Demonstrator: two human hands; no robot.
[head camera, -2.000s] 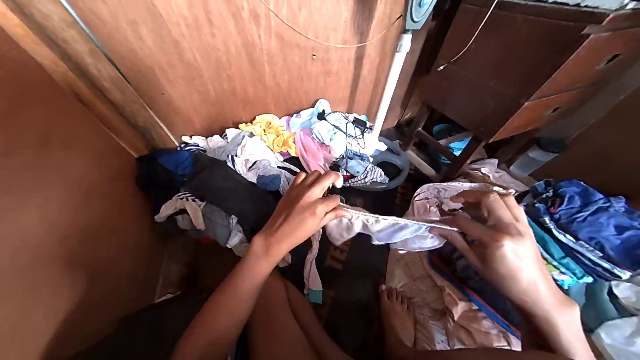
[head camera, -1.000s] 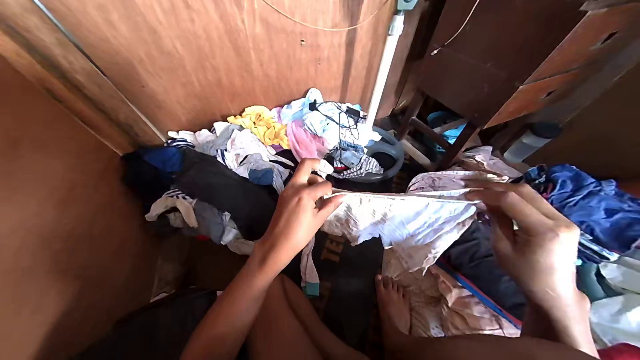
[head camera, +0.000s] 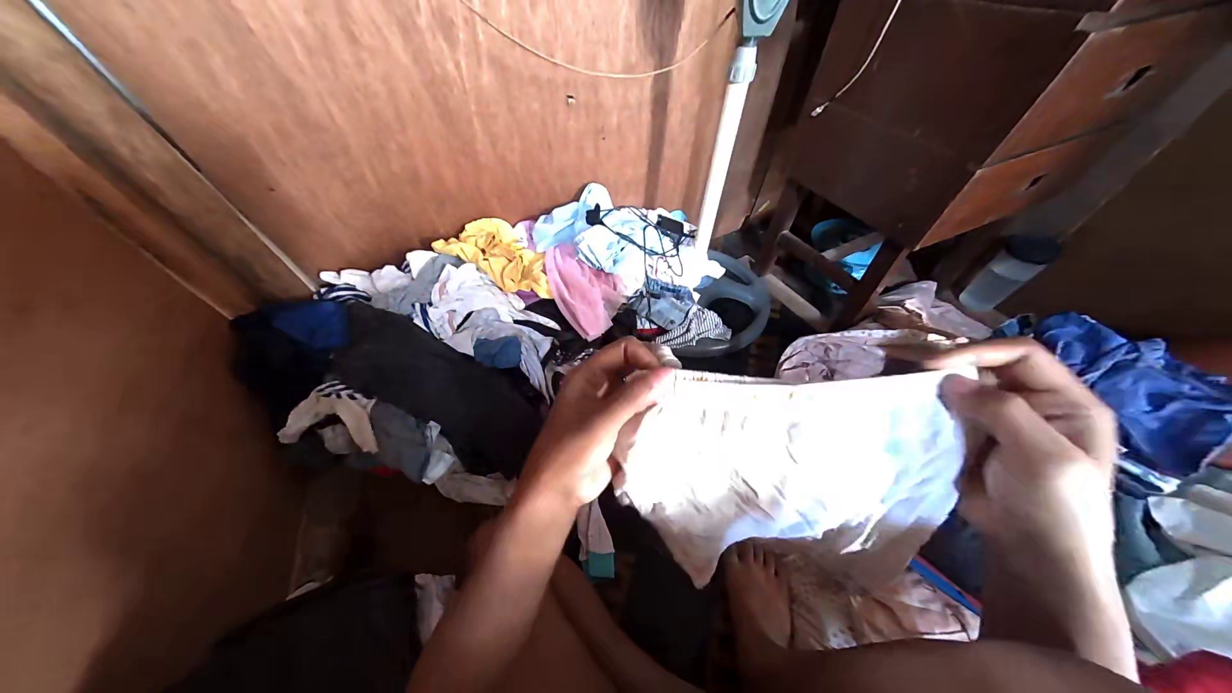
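A small white cloth garment (head camera: 789, 462) hangs stretched between my two hands, its gathered, elastic-looking edge on top and its lower edge loose. My left hand (head camera: 602, 414) pinches the top left corner between thumb and fingers. The top right corner is gripped by my right hand (head camera: 1035, 423). Behind and left of the garment lies a heap of mixed clothes, among them a yellow cloth (head camera: 496, 252), a pink cloth (head camera: 580, 289) and a black garment (head camera: 438, 375). A patterned pinkish cloth (head camera: 837, 356) shows just behind the garment's right part.
A wooden wall (head camera: 385, 125) rises behind the heap. A white pole (head camera: 724, 164) stands on a round grey base (head camera: 756, 313), with a black cable (head camera: 650, 241) on clothes beside it. At right are a wooden cabinet (head camera: 905, 125), a capped container (head camera: 1006, 274) and blue clothing (head camera: 1136, 385). My bare foot (head camera: 757, 587) is below.
The white garment, bunched and narrow two seconds ago, now hangs spread open between my hands. Both hands have kept hold of its top edge.
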